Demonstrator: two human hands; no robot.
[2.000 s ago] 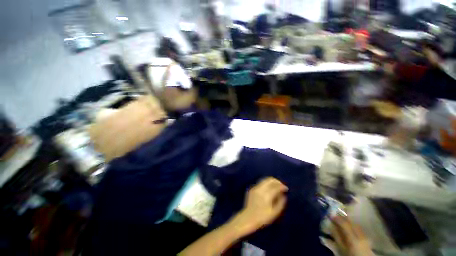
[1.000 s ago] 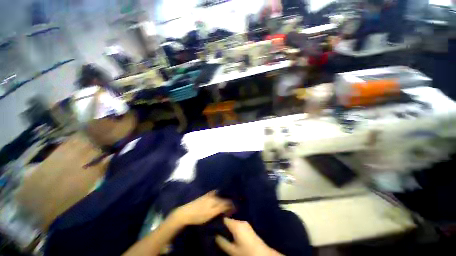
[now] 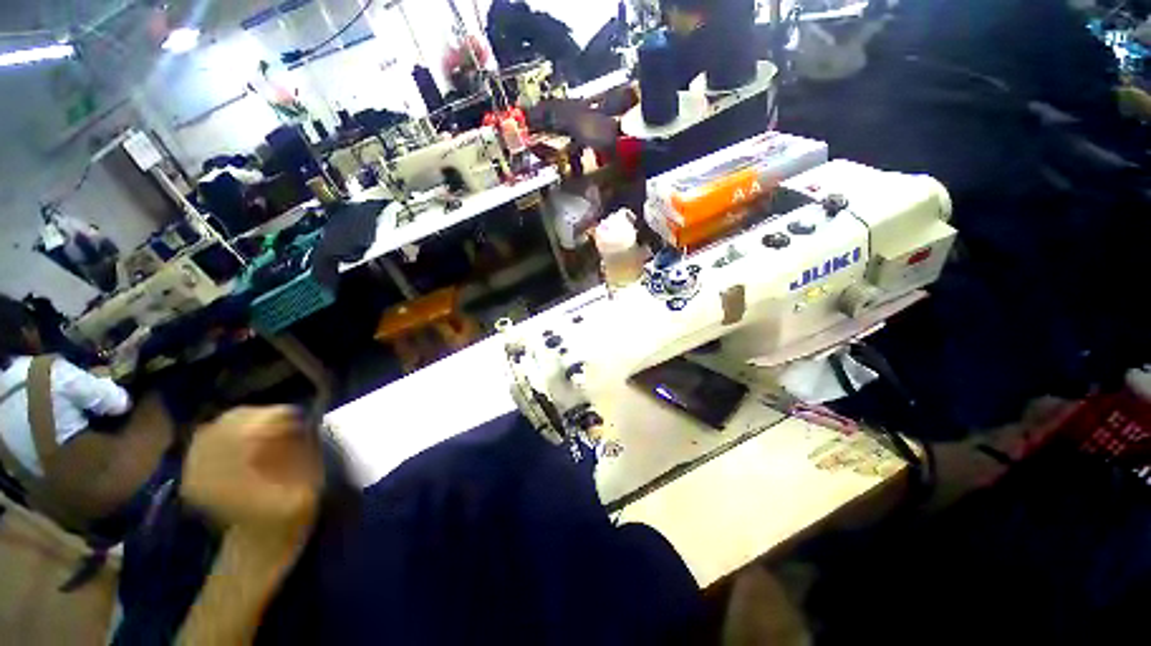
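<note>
Dark navy cloth (image 3: 467, 543) lies over the front of the white machine table and hangs towards me, its far edge beside the needle end of the white JUKI sewing machine (image 3: 783, 271). My left hand (image 3: 259, 473) is raised at the left, blurred, with fingers curled at the navy cloth; whether it grips the cloth is unclear. My right hand (image 3: 765, 612) shows only as a blurred part at the bottom edge, right of the cloth; its fingers cannot be made out. The presser foot area (image 3: 596, 442) is partly hidden.
A black phone (image 3: 690, 391) lies under the machine arm, with pinkish-red snips (image 3: 818, 414) to its right. Orange and white boxes (image 3: 726, 189) and a thread cone (image 3: 619, 252) stand behind. A person (image 3: 57, 404) sits at the left. A red crate (image 3: 1111, 435) is at the right.
The view has swung right, bringing the whole machine in. My left hand has moved left and up, away from my right hand. My right hand has dropped to the bottom edge.
</note>
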